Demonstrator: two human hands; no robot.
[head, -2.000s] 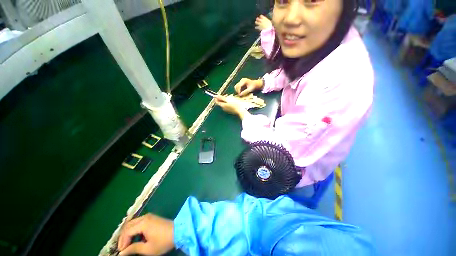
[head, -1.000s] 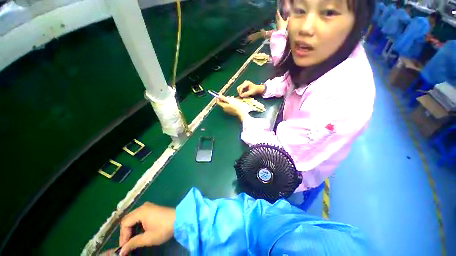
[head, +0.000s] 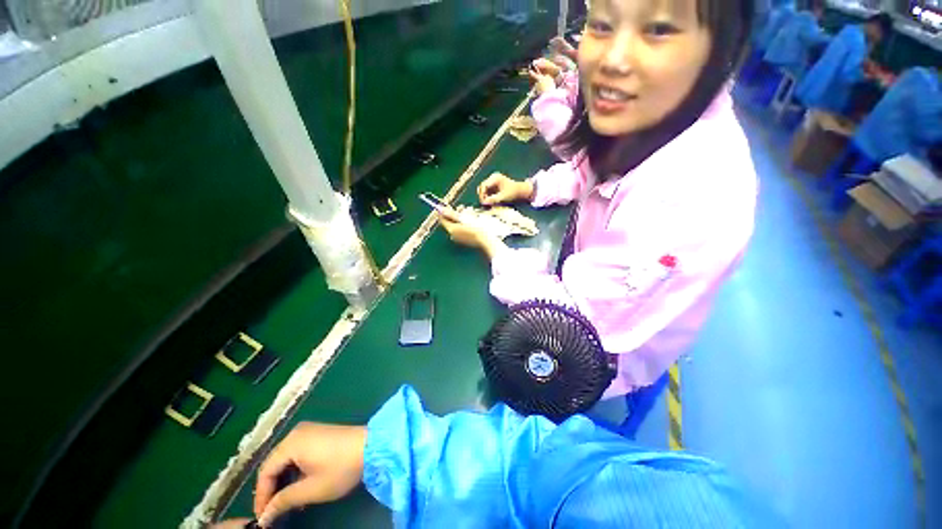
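Observation:
My right hand (head: 315, 465), bare in a shiny light blue sleeve, is at the bottom left over the bench edge rail (head: 300, 380). Its thumb and index finger pinch a small dark piece (head: 253, 524), mostly cut off by the bottom edge. Only a sliver of skin, likely my left hand (head: 229, 524), shows beside it; its grip is hidden. A separate phone housing (head: 416, 331), dark frame above and grey-white below, lies alone on the green bench. Two yellow-edged phone housings (head: 248, 359) (head: 198, 409) lie on the belt left of the rail.
A white wrapped post (head: 336, 243) stands at the rail, with a yellow cord (head: 349, 103) beside it. A black desk fan (head: 547, 360) is beyond my forearm. A person in a pink smock (head: 661, 248) holds a housing (head: 434, 201) over cream pieces (head: 508, 220). More housings lie farther up the belt.
The housings on the belt have moved down and left, towards me. The neighbour's head has turned and shifted. My right hand stays near the rail, still pinching, with slight movement.

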